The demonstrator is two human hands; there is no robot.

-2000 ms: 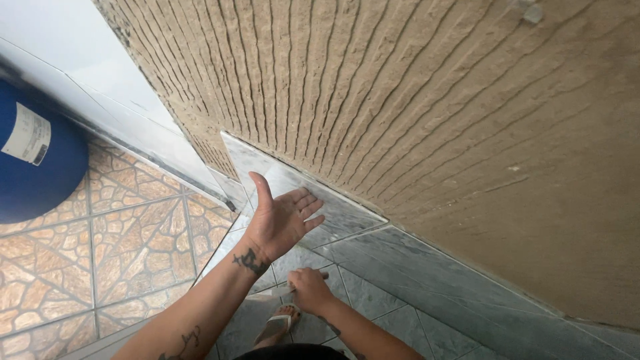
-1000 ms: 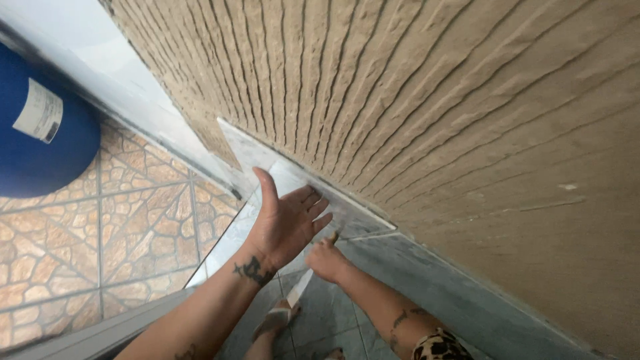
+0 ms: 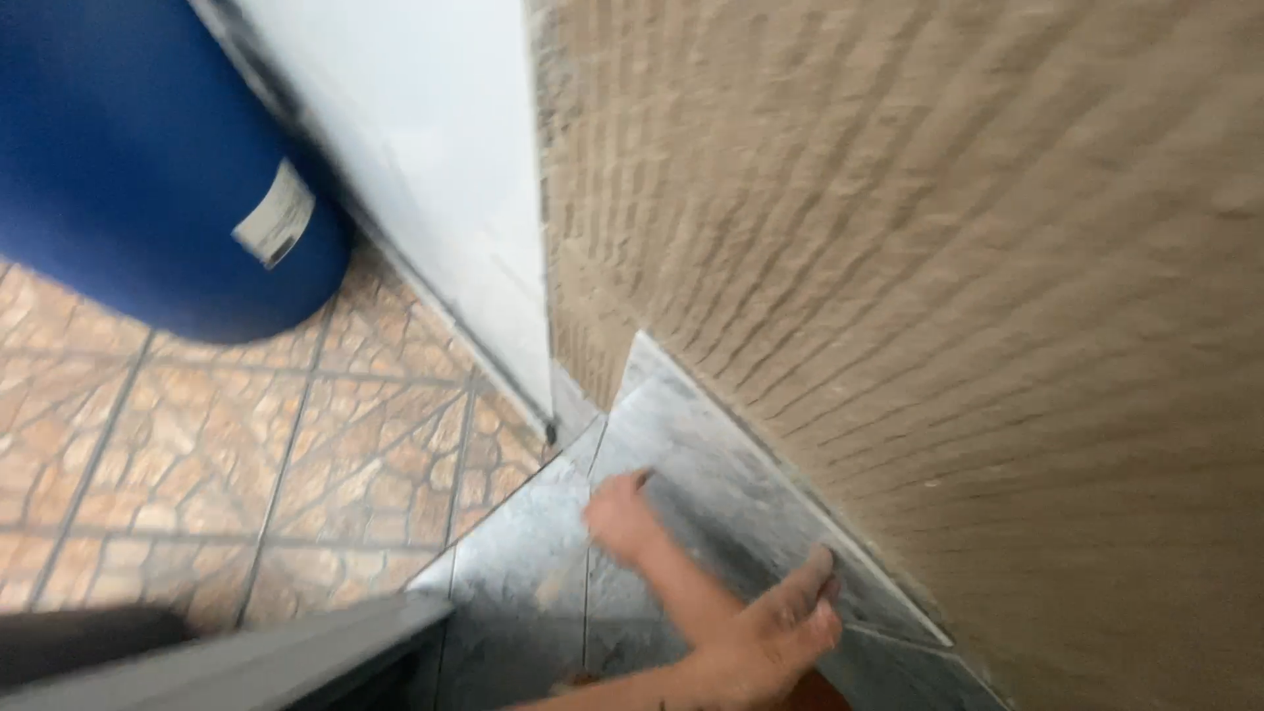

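Note:
A grey marbled tile (image 3: pixel 711 444) stands on the lower part of the wall, its pale top edge running diagonally against ridged mortar (image 3: pixel 889 296). My left hand (image 3: pixel 775 637) comes from the lower left, fingers apart, at the tile's face near that edge; it holds nothing I can see. My right hand (image 3: pixel 620 518) is blurred and crosses beyond the left forearm, at the tile's lower left part. Its fingers look curled, with a small dark spot at their tip; whether it holds a tool is unclear.
A blue plastic drum (image 3: pixel 168 178) with a label stands at upper left on stone-patterned floor tiles (image 3: pixel 365 444). A white wall panel (image 3: pixel 444 168) borders the mortar. Grey floor tiles (image 3: pixel 518 553) lie below, beside a blurred grey edge (image 3: pixel 296 652) at lower left.
My left hand has turned from palm up to fingers along the tile. My right hand has moved from the right of my left hand to its left. The view has shifted and tilted.

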